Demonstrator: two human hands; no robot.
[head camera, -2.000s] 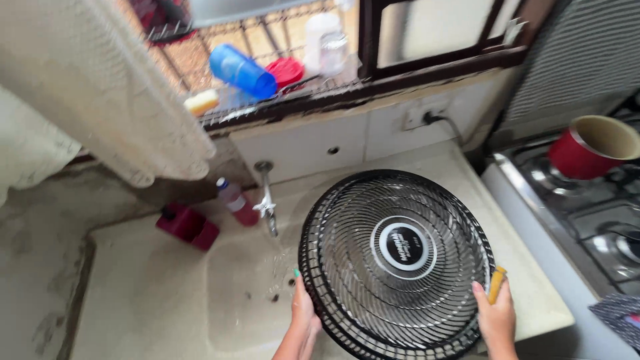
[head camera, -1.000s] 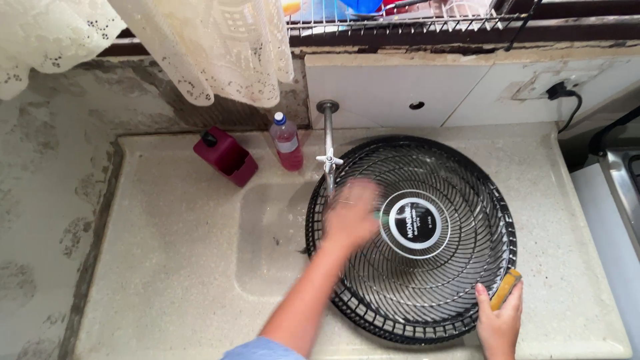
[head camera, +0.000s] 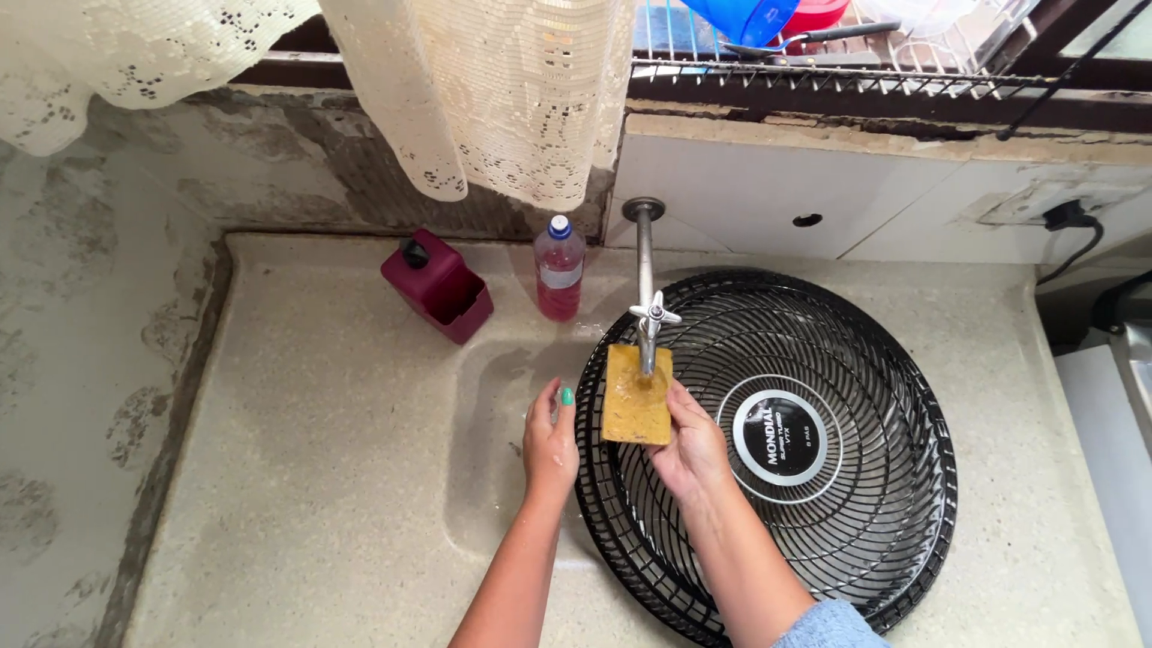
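A yellow sponge (head camera: 637, 409) lies in my right hand (head camera: 693, 445), directly under the spout of the metal faucet (head camera: 645, 261). My left hand (head camera: 551, 445) is just left of the sponge, over the sink basin (head camera: 490, 477), holding nothing, its thumb raised and the other fingers partly hidden. Beneath my right hand, the round black fan grille (head camera: 864, 396) with a silver-ringed centre badge rests on the counter and overlaps the right part of the basin. Whether water runs from the spout is hard to tell.
Behind the basin stand a bottle of pink liquid (head camera: 560, 274) and a maroon dispenser (head camera: 438, 283). A lace curtain (head camera: 531, 99) hangs above them. The wire rack (head camera: 837, 76) at the window holds a blue cup (head camera: 751, 18). A plug (head camera: 1066, 216) sits in the wall at right.
The sponge was at the grille's right edge in my right hand and is now under the faucet. My left hand has moved off the grille to the sponge's left side.
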